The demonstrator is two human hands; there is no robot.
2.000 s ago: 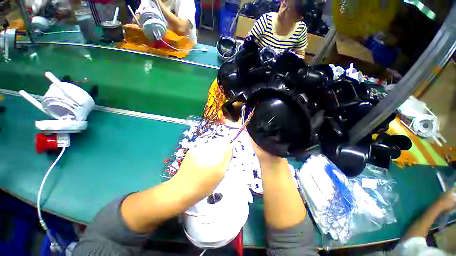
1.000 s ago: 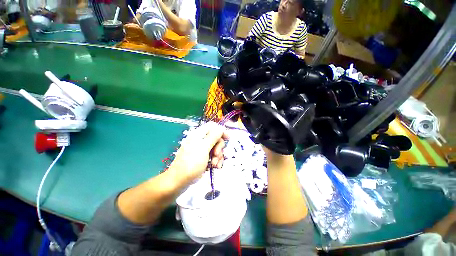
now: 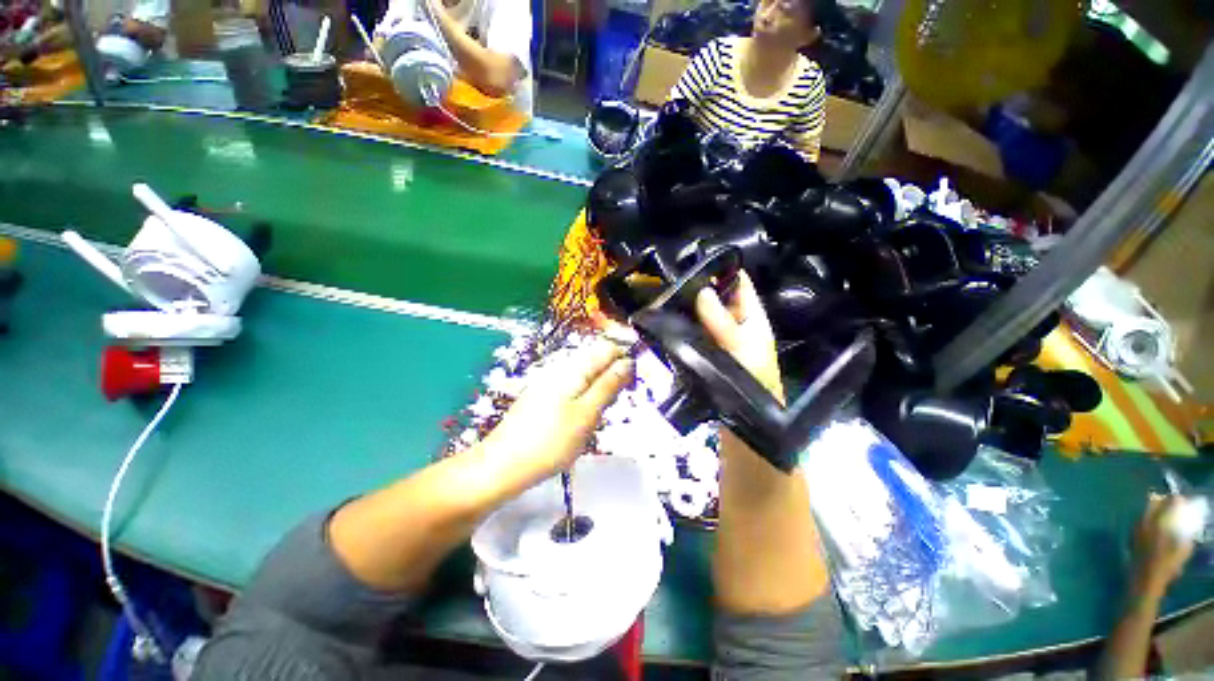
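Observation:
A black shell (image 3: 726, 373) is in my right hand (image 3: 740, 333), tilted, with its frame-like edge towards me. My left hand (image 3: 566, 399) is just left of the shell, above the white housing; its fingers are bent around thin wire leads, partly hidden. The white housing (image 3: 570, 599) stands upright at the bench edge below my hands. Dark wire leads (image 3: 570, 495) rise from its centre hole towards my left hand. A bit of red shows beside its base.
A heap of black shells (image 3: 812, 213) lies behind the small wired parts (image 3: 652, 426). Plastic bags (image 3: 905, 532) lie right. A partly assembled unit (image 3: 184, 273) with antennas stands left, by the green conveyor (image 3: 333, 213). Another person's hand (image 3: 1169, 532) is at the right edge.
The black shell has turned from its round face to its open frame side. My left hand has moved from the wires at the shell down over the housing, then slightly right beside the shell.

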